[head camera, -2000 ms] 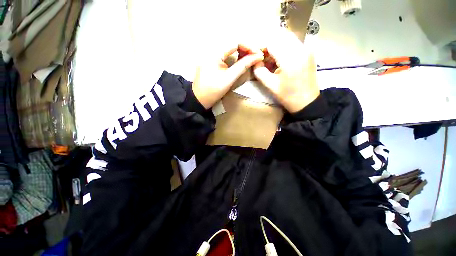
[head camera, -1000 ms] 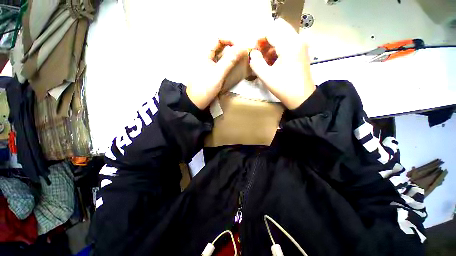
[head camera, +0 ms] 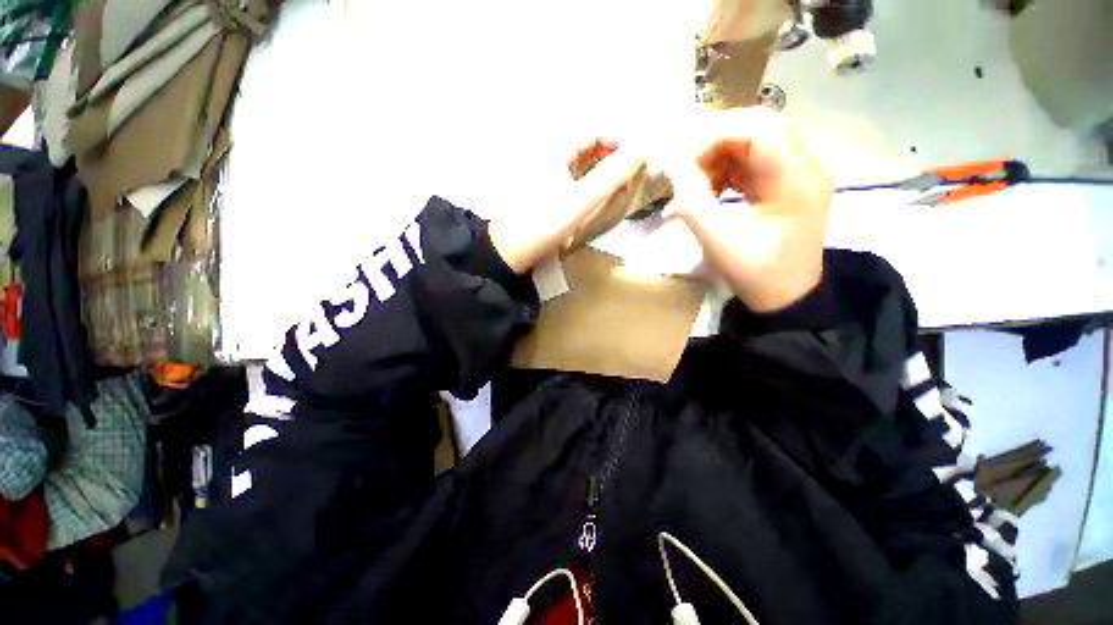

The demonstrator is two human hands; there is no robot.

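Note:
A tan-brown garment panel point(head camera: 616, 320) hangs over the table edge towards my lap, with pale cloth point(head camera: 653, 248) on its upper part. My left hand point(head camera: 568, 210) holds the panel's upper end, a folded tan part between its fingers. My right hand point(head camera: 763, 208) is just to the right, thumb and fingers curled at the upper right of the pale cloth; the glare hides what its fingertips pinch. Orange-handled thread snips point(head camera: 976, 181) lie on the table to the right.
White table point(head camera: 403, 98). Machine parts and a white knob point(head camera: 851, 51) are at the top right. Brown garment pieces point(head camera: 153, 110) hang at the left, checked cloth point(head camera: 104, 446) below. Brown scraps point(head camera: 1019, 474) lie at lower right. White cables point(head camera: 702, 574) hang on my chest.
My hands have moved apart, the right one to the right. The folded tan part between them shows more. The whole view has shifted slightly.

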